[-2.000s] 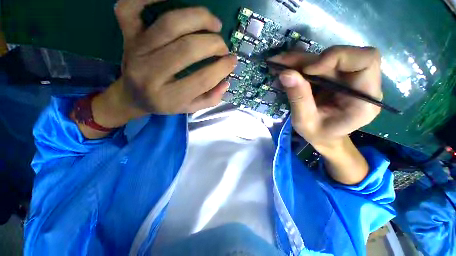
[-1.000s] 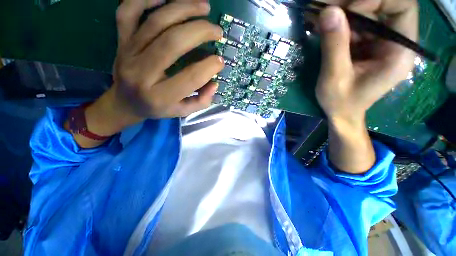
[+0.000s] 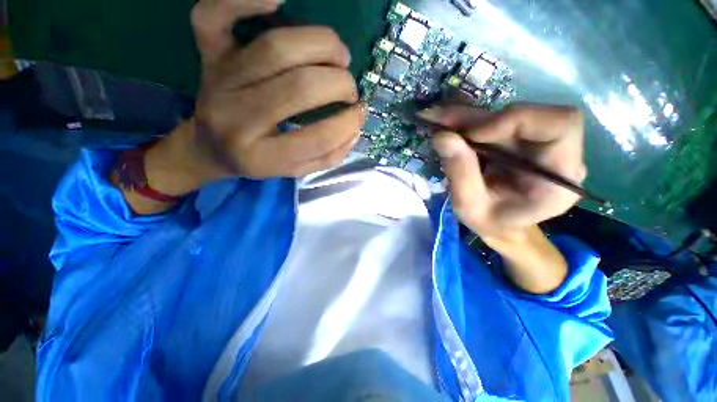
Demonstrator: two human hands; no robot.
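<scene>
A green circuit board panel (image 3: 399, 72) with rows of small parts and silver-grey square chips lies on the dark-green mat in front of me. My left hand (image 3: 275, 106), bare, is at the panel's left edge, with its fingertips at the edge. My right hand (image 3: 515, 157), bare, holds a thin dark pointed tool (image 3: 542, 171), possibly tweezers, between thumb and fingers over the panel's middle. The tool's tip is hidden by dark shadow and fingers, so contact with the board cannot be told.
Bright silver glare and small metal pieces (image 3: 462, 6) show on the mat (image 3: 566, 98) beyond the panel. A pile of thin green scraps (image 3: 682, 174) lies at the right. A person's blue sleeve (image 3: 668, 338) shows at the lower right.
One second ago my right hand was up and right, off the panel; it has come back over the panel with the tool. The panel sits slightly higher and further right, and my left fingers are closer together.
</scene>
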